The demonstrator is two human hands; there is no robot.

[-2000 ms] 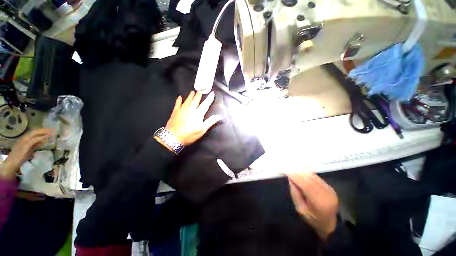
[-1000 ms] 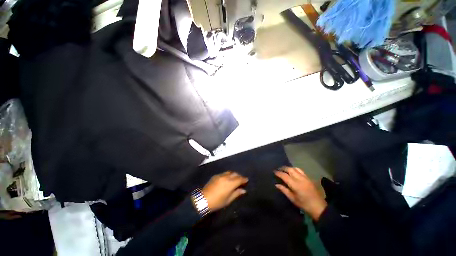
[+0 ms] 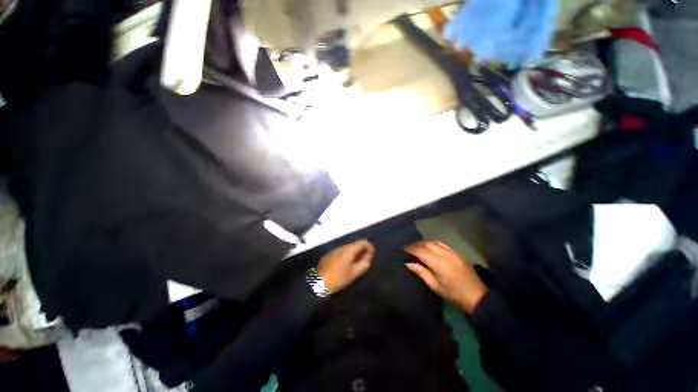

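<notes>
My left hand (image 3: 346,266), with a metal watch at the wrist, is just below the table's front edge, over dark cloth on my lap (image 3: 386,306). My right hand (image 3: 446,269) is opposite it, fingers pointing left and slightly bent. Black on black hides whether the fingertips grip the cloth. A wide black garment panel (image 3: 153,184) lies on the table to the left, untouched, its right corner near the glare under the needle area. A small white piece (image 3: 281,231) shows at its front edge. The presser foot and needle are lost in glare.
Black-handled scissors (image 3: 474,115), a purple pen (image 3: 523,115), a clear tray of small items (image 3: 562,84) and a light blue tassel (image 3: 501,31) are right of the needle area. A white lamp (image 3: 186,46) stands left. White paper (image 3: 627,241) lies on dark cloth at right.
My left hand has left the panel on the table and come down to my lap. My right hand has shifted only slightly. The head view has moved, so the machine head is mostly cut off.
</notes>
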